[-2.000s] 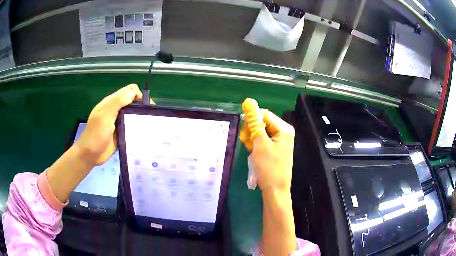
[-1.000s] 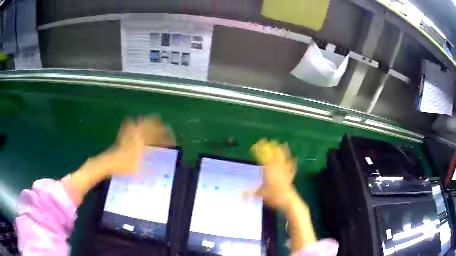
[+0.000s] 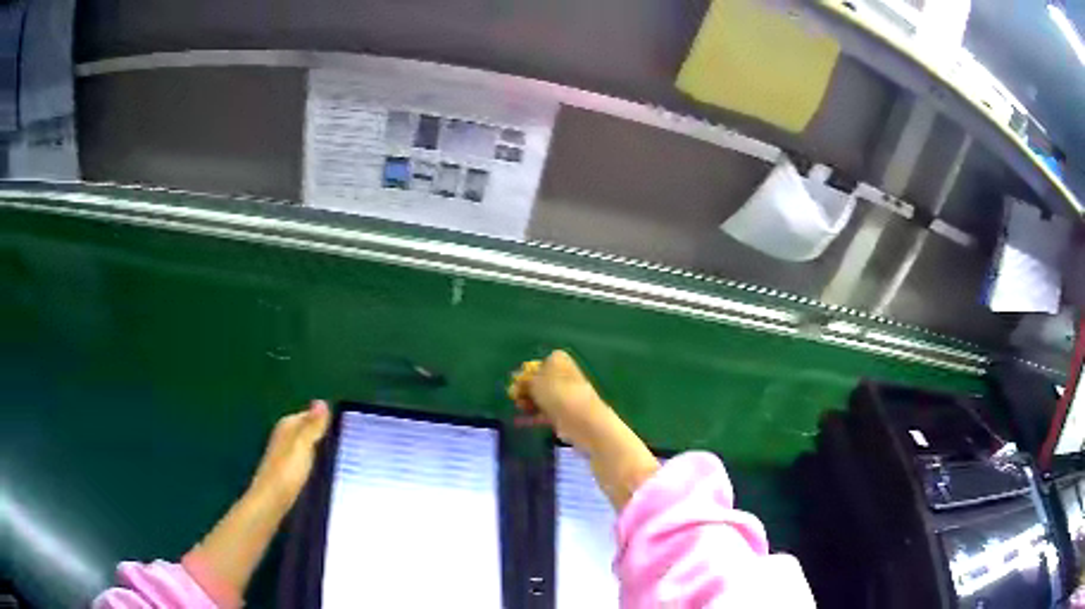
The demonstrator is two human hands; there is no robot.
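Note:
Two tablets with lit white screens lie side by side in a black tray (image 3: 524, 523) at the bottom of the view. My left hand (image 3: 289, 454) is at the upper left edge of the left tablet (image 3: 411, 512), fingers at its corner; whether it grips the edge is unclear. My right hand (image 3: 559, 399), with yellow finger cots, is above the top left corner of the right tablet (image 3: 585, 523), fingers bent. What its fingertips hold is hidden. A small black piece (image 3: 419, 375) lies on the green mat above the left tablet.
Stacked black trays (image 3: 910, 506) with dark tablets stand at the right. A grey rack runs along the back with an instruction sheet (image 3: 428, 149), a yellow sheet (image 3: 759, 62) and a clipped white paper (image 3: 791, 214).
The lifted tablet is down in the tray beside the other. Both screens now show line-like rows at the top instead of icons. My right hand has moved left, and my left hand to the tablet's edge.

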